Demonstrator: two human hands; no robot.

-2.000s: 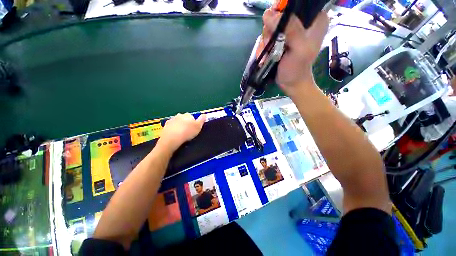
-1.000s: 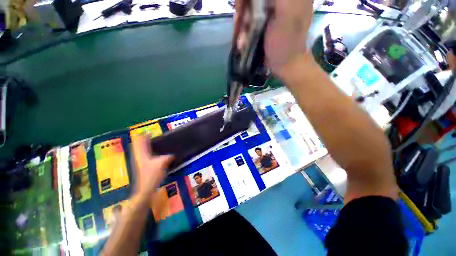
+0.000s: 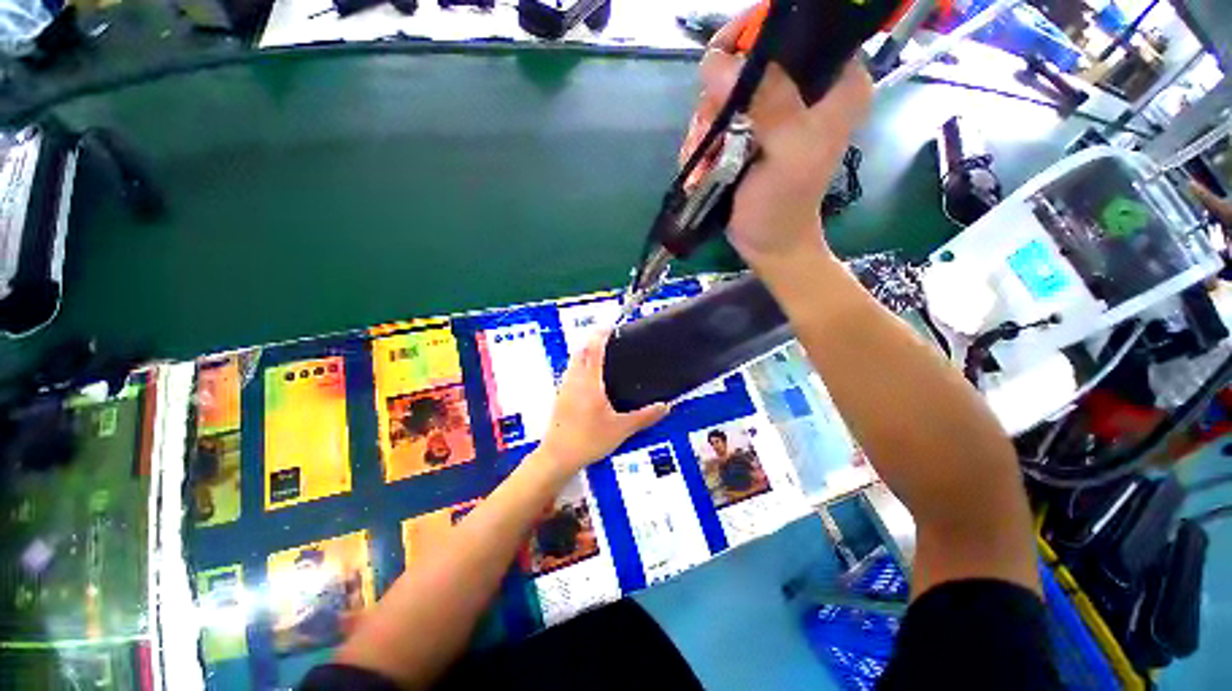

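A long black housing (image 3: 696, 338) lies slantwise on the bench's printed blue sheet (image 3: 507, 392). My left hand (image 3: 595, 412) grips its near left end, thumb on the front side. My right hand (image 3: 790, 155) is closed around the power screwdriver (image 3: 709, 182), black with an orange part at the top. The driver's thin tip points down at the left end of the housing, close to my left fingers; whether it touches cannot be told. My right forearm hides the housing's far right end.
The green belt (image 3: 365, 189) runs behind the bench, with another black unit (image 3: 34, 230) at its left. A white machine (image 3: 1081, 250) stands right. Black units (image 3: 1162, 581) and a blue basket (image 3: 865, 628) are at lower right.
The housing has moved right along the bench, so its left end is now under the driver. My left hand has moved right with it. A unit has come further into view on the belt at left.
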